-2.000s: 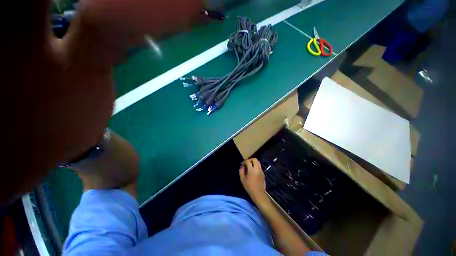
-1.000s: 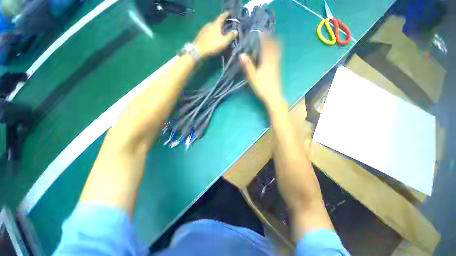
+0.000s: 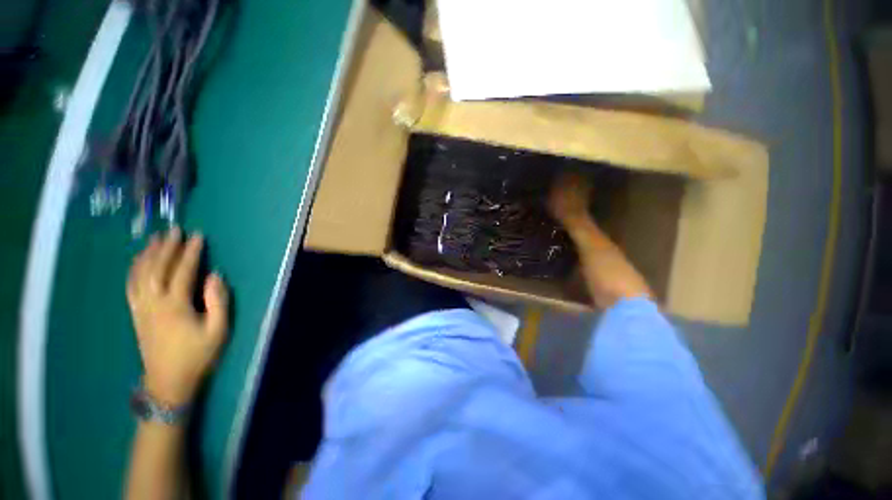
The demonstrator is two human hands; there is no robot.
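A bundle of dark grey power cords (image 3: 166, 93) lies on the green bench (image 3: 249, 127) at the upper left, with blue and white ends pointing toward me. My left hand (image 3: 176, 308) rests on the bench just below those ends, fingers apart and holding nothing. My right hand (image 3: 569, 200) reaches into the open cardboard carton (image 3: 719, 249). It is blurred in shadow beside the dark cables (image 3: 479, 220) packed there. Whether its fingers grip anything cannot be told.
A white sheet (image 3: 572, 49) lies over the carton's far flap. The carton stands right of the bench edge. Grey floor with a yellow lane line (image 3: 817, 322) runs along the right. A white rail (image 3: 49, 254) runs along the bench at left.
The view has turned toward the carton. My hands have left the cord bundle: the right has gone down into the carton, and the left has come to rest on the bench near the cord ends.
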